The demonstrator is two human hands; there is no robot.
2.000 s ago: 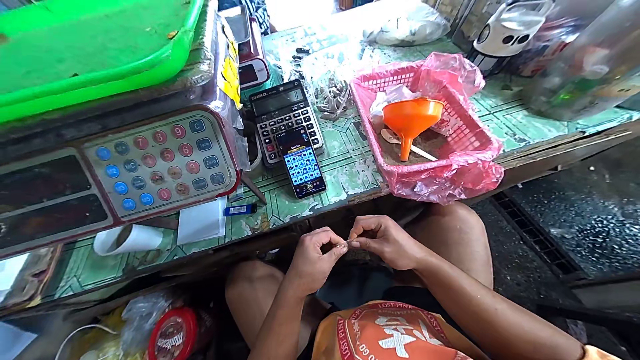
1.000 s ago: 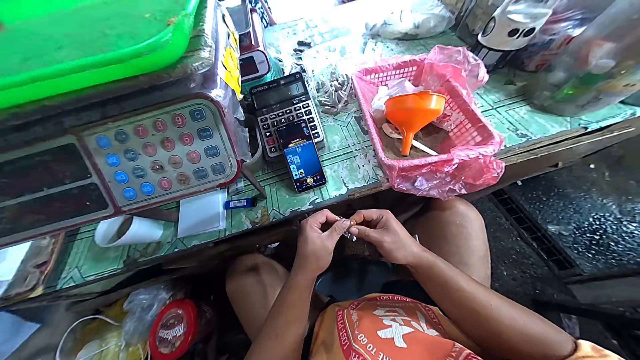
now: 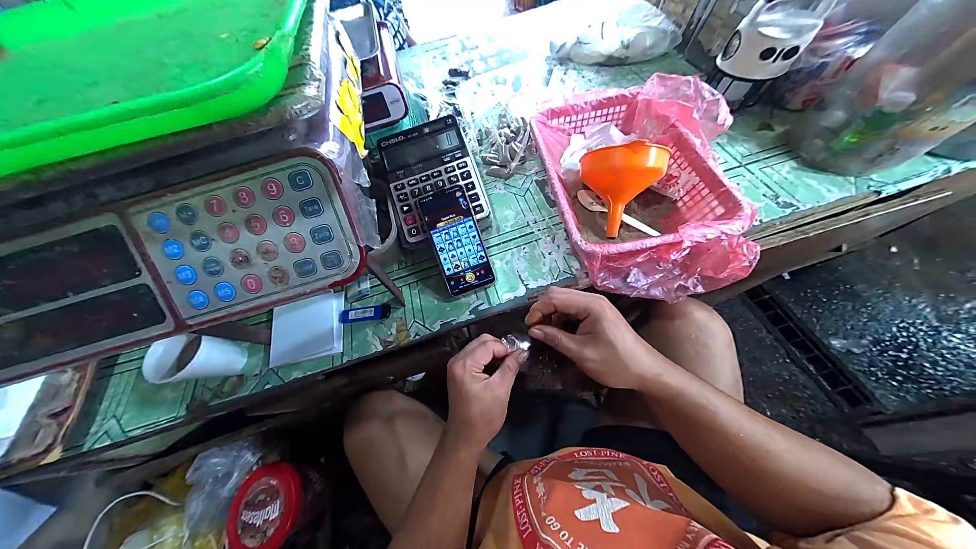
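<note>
My left hand (image 3: 482,385) pinches a small clear plastic bag (image 3: 516,345) between thumb and forefinger, just off the table's front edge. Close on its right is my right hand (image 3: 591,335), thumb and fingertips near each other; whether anything thin is between them cannot be told. Beyond my hands a smartphone (image 3: 457,242) with a lit screen leans on a desk calculator (image 3: 435,171). A pink plastic basket (image 3: 560,171), lined with a pink bag, holds an orange funnel (image 3: 624,171), a pale spoon (image 3: 639,225) and brown powdery material. Small clear packets (image 3: 507,145) lie heaped between calculator and basket.
A digital scale (image 3: 252,236) under a green tray (image 3: 152,99) fills the left. Near it lie a blue lighter (image 3: 365,313), white paper (image 3: 306,328) and a white cup (image 3: 194,358) on its side. A red-lidded jar (image 3: 265,507) is below the table. A large clear container (image 3: 877,114) stands right.
My hands, together at the fingertips before, are now slightly apart, with the clear plastic at my left fingertips. The picture on the phone's screen has changed.
</note>
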